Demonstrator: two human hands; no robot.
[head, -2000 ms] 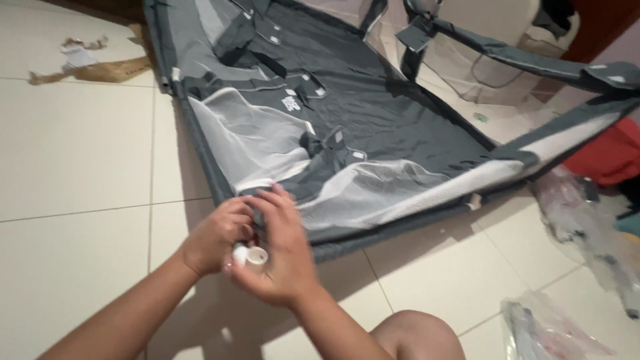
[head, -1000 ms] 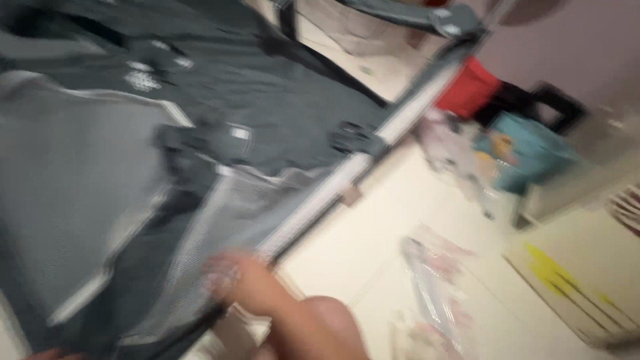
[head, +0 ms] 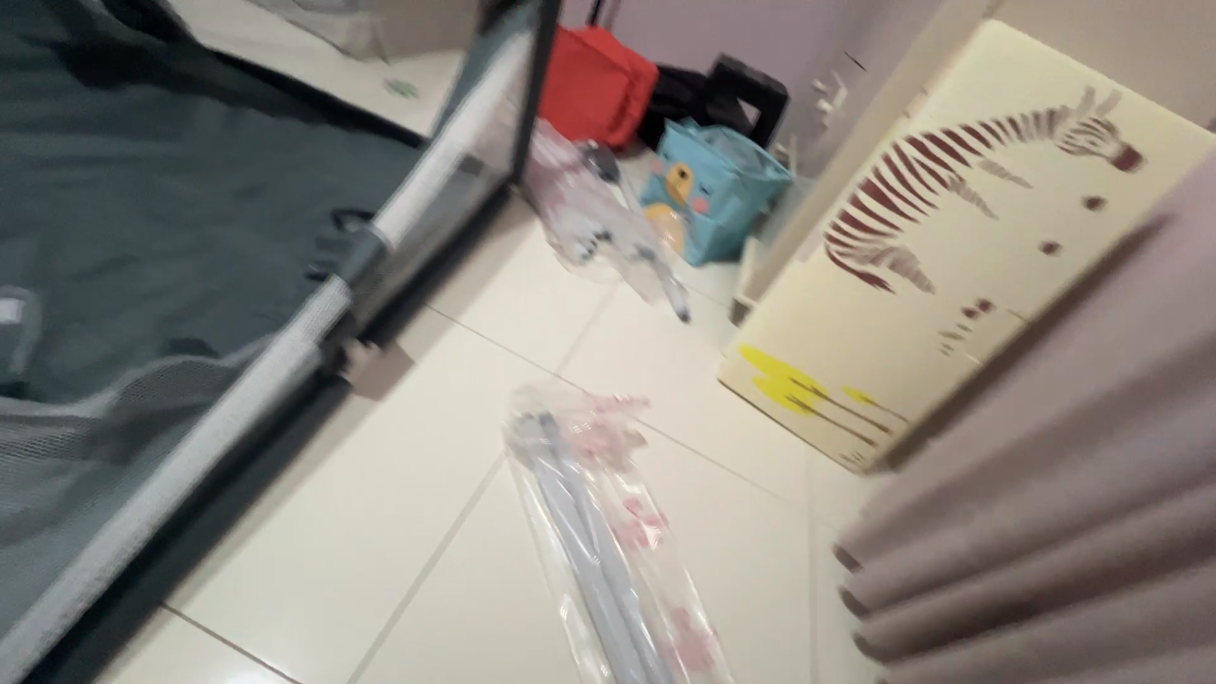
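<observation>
Neither my left hand nor my right hand shows in the head view now, so what they hold is hidden. A dark grey fabric frame with mesh sides, like a playpen (head: 237, 418), fills the left side, its padded rail running diagonally. On the floor tiles at the lower middle lies a clear plastic bag (head: 684, 608) with grey tubes (head: 589, 551) inside. Another clear plastic bag with parts (head: 589, 228) lies farther back, beside the frame's corner.
A light blue bag with a bird face (head: 708, 190) stands near a red fabric item (head: 598, 85) at the back. To the right are a cream panel with a zebra picture (head: 950, 237) and a mauve curtain (head: 1064, 532). White tiles (head: 399, 484) lie between.
The view has swung far to the right. Both hands, together over a small white part two seconds ago, have left the view. The zebra panel and curtain have come into sight.
</observation>
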